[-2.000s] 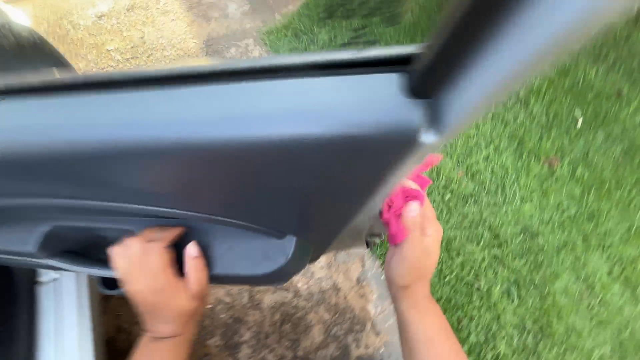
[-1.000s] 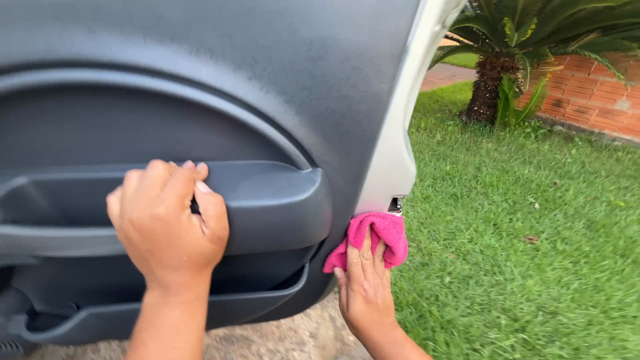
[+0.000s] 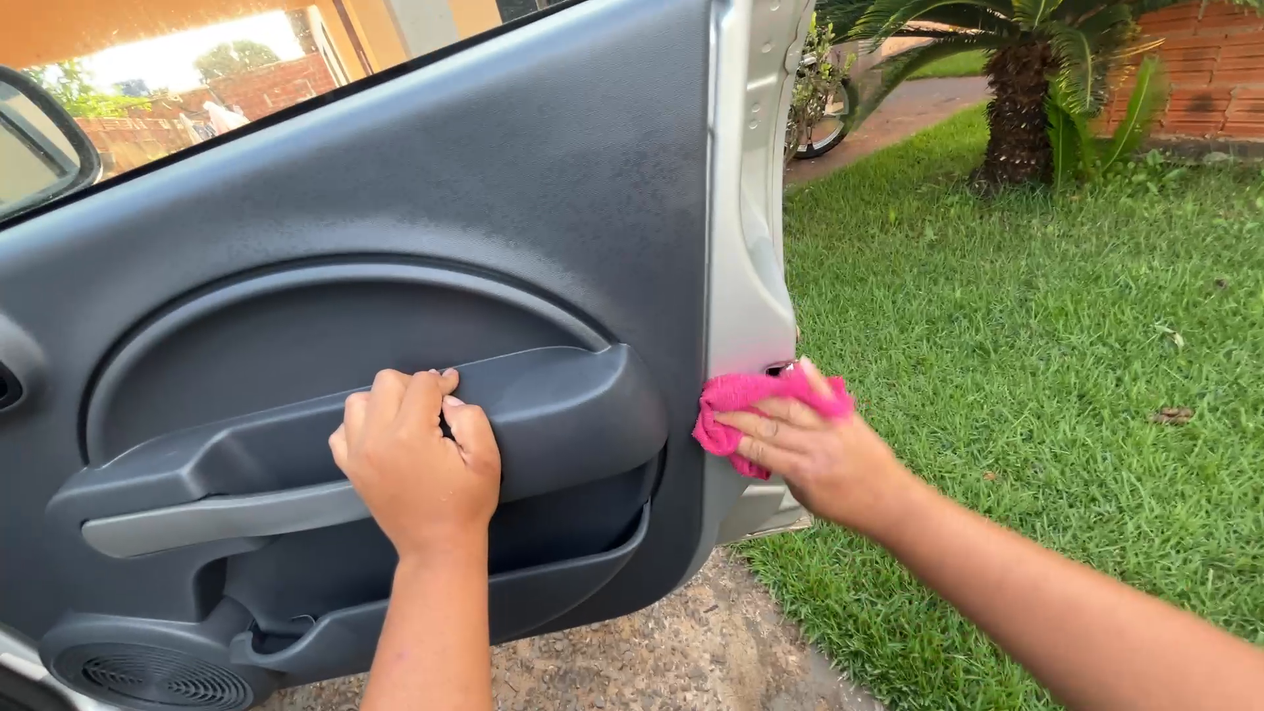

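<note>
An open car door shows its dark grey plastic inner panel (image 3: 553, 188). My left hand (image 3: 420, 459) is closed around the door's armrest (image 3: 583, 415), at the pull grip, with the thumb on top. On the right, my right hand (image 3: 815, 449) presses a bright pink cloth (image 3: 736, 405) against the silver metal edge of the door (image 3: 750, 296), just below the latch opening (image 3: 778, 369). The fingers are spread over the cloth and slightly blurred. Part of the cloth is hidden beneath them.
Below the armrest are a door pocket (image 3: 563, 583) and a round speaker grille (image 3: 153, 676). A side mirror (image 3: 39, 143) is at the upper left. Grass (image 3: 1017, 395) lies right of the door, with a palm trunk (image 3: 1017, 114) and a brick wall (image 3: 1210, 84) behind. Rough paving (image 3: 671, 642) runs underneath.
The view has swung from above the door to its inner face. My left hand stays on the armrest. My right hand, holding the pink cloth, was lower on the door edge one second ago.
</note>
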